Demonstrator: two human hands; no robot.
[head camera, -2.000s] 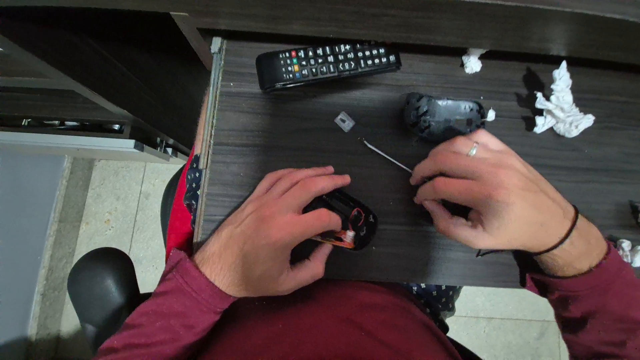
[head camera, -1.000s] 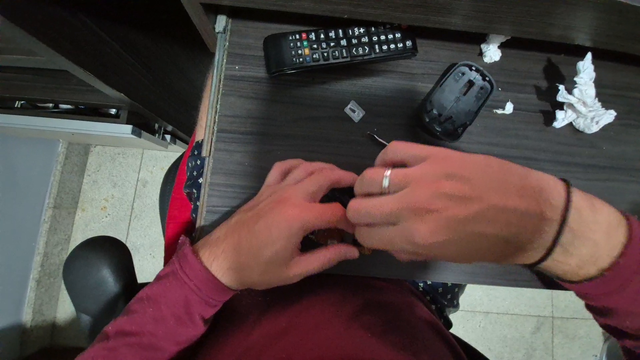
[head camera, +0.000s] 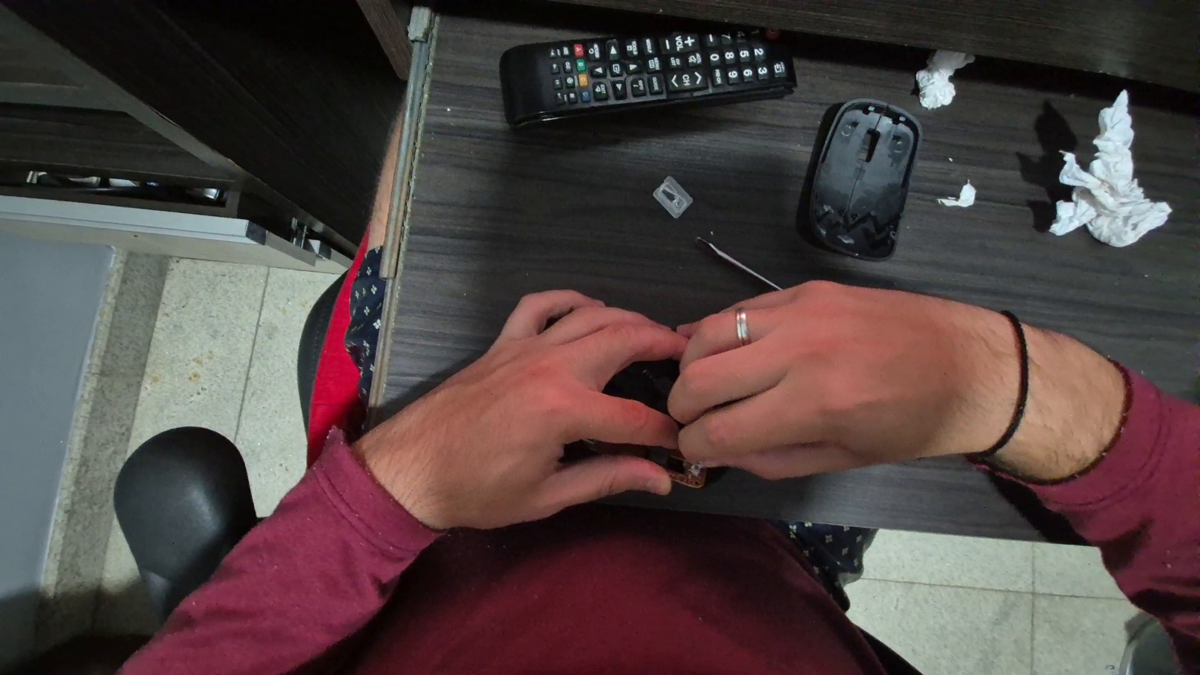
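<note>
Near the front edge of the dark wood desk, my left hand holds an opened computer mouse base with an orange-edged circuit board. My right hand, wearing a ring, presses its fingertips against the base's right side; what they pinch is hidden. A thin metal tool pokes out past the right hand's knuckles, its rear part covered. Behind the right hand lies the mouse's black shell, inner side up. A small clear plastic piece rests left of the shell.
A black remote control lies at the back of the desk. Crumpled white paper sits at the right, with a smaller wad and a scrap nearer the shell. A chair armrest is at lower left.
My right hand has moved left to meet the left hand at the mouse base. The black shell, tilted and by the right fingers two seconds ago, now lies apart from them, turned lengthwise.
</note>
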